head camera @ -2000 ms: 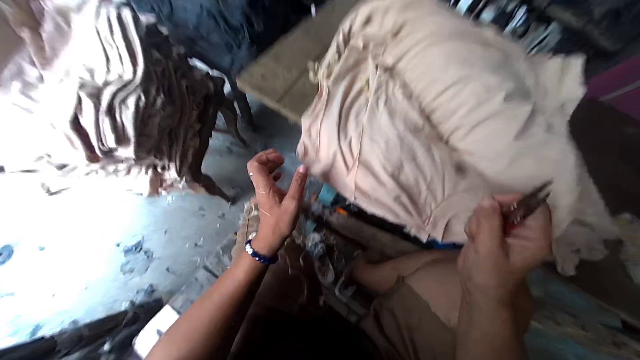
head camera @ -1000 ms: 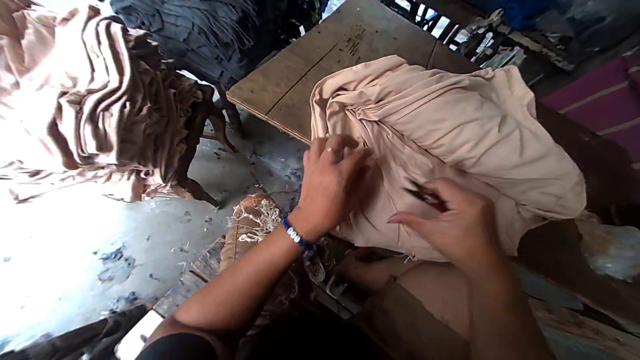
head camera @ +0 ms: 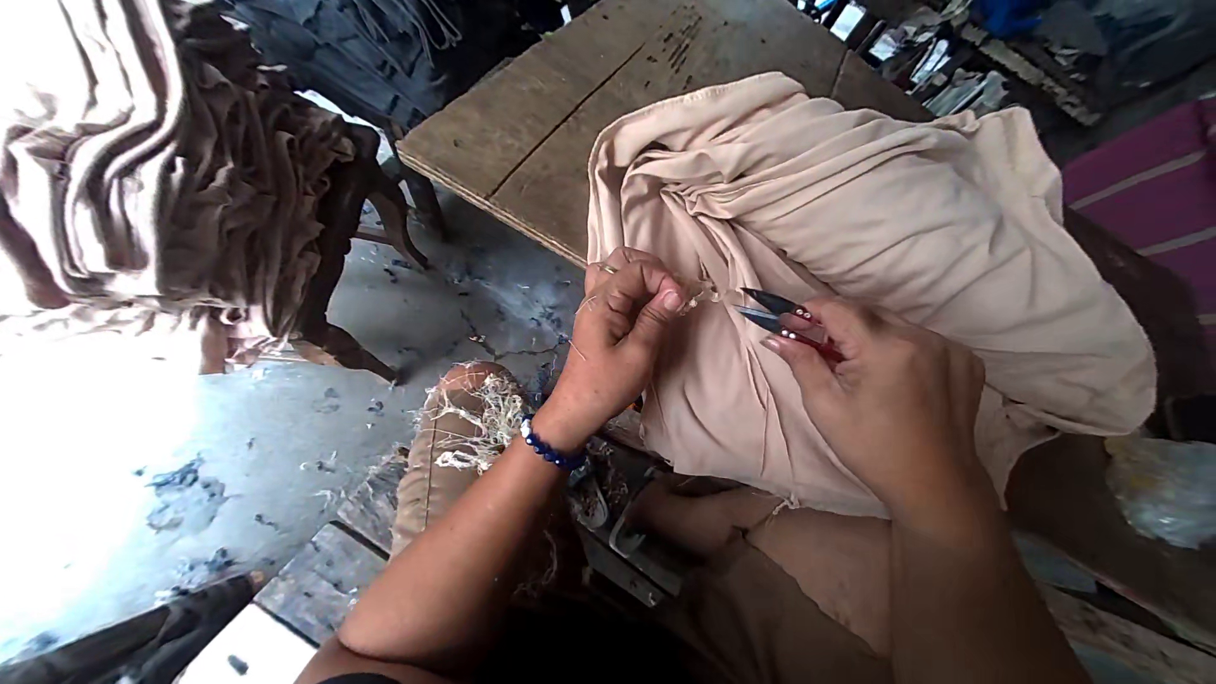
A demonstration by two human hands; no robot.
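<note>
A heap of beige fabric (head camera: 883, 209) lies over a wooden table and hangs toward my lap. Between thumb and fingertips my left hand (head camera: 622, 318) pinches a small tuft of loose thread (head camera: 701, 293) above the cloth. My right hand (head camera: 874, 380) grips red-handled thread snips (head camera: 784, 318); their dark blades are apart and point left at the tuft. The two hands do not touch. A beaded blue bracelet (head camera: 549, 445) is on my left wrist.
The wooden table top (head camera: 560, 114) extends behind the fabric. At left stands a tall stack of folded cloth (head camera: 161, 180). Thread scraps (head camera: 484, 418) lie on my knee, and lint is scattered over the floor (head camera: 313, 456). A clear plastic bag (head camera: 1168, 484) sits at right.
One second ago my left hand was down on the fabric; now it is pinching a tuft of thread. Two seconds ago it was away from the cloth with fingers spread. The fabric has been spread differently.
</note>
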